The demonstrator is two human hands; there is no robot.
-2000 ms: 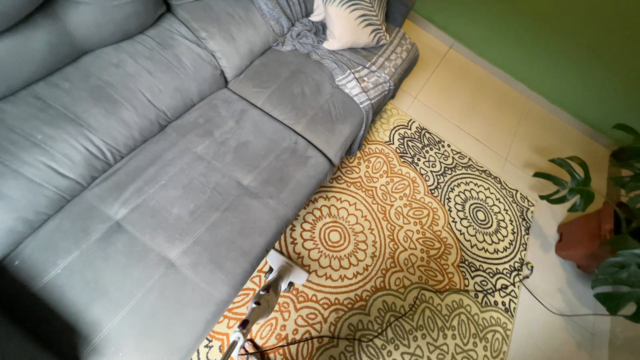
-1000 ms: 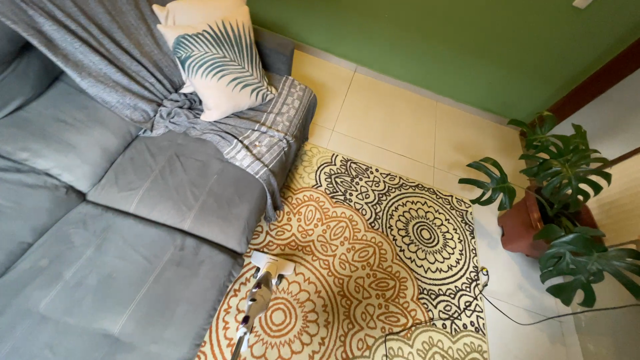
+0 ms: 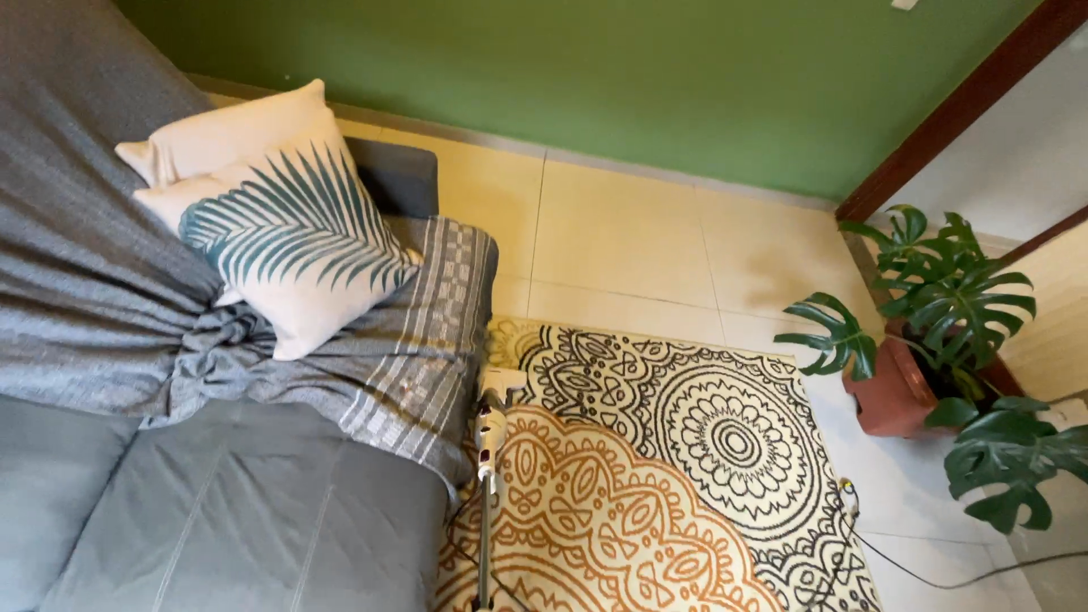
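A vacuum cleaner's floor head (image 3: 505, 379), white, rests on the patterned rug (image 3: 646, 476) close beside the end of the grey sofa (image 3: 229, 510). Its wand (image 3: 485, 527) runs down to the bottom edge of the view, with a dark cord by it. Neither my left hand nor my right hand shows in the frame, so what they hold is hidden.
Cushions (image 3: 297, 238), one with a palm leaf print, lie on a grey throw (image 3: 425, 340) over the sofa. A monstera in a reddish pot (image 3: 892, 387) stands at right. A black cable (image 3: 943, 585) crosses the floor tiles. Behind is a green wall (image 3: 544, 76).
The vacuum head has moved along the sofa's side, from the orange medallion to the rug's far corner by the throw. The view has shifted toward the green wall and the plant.
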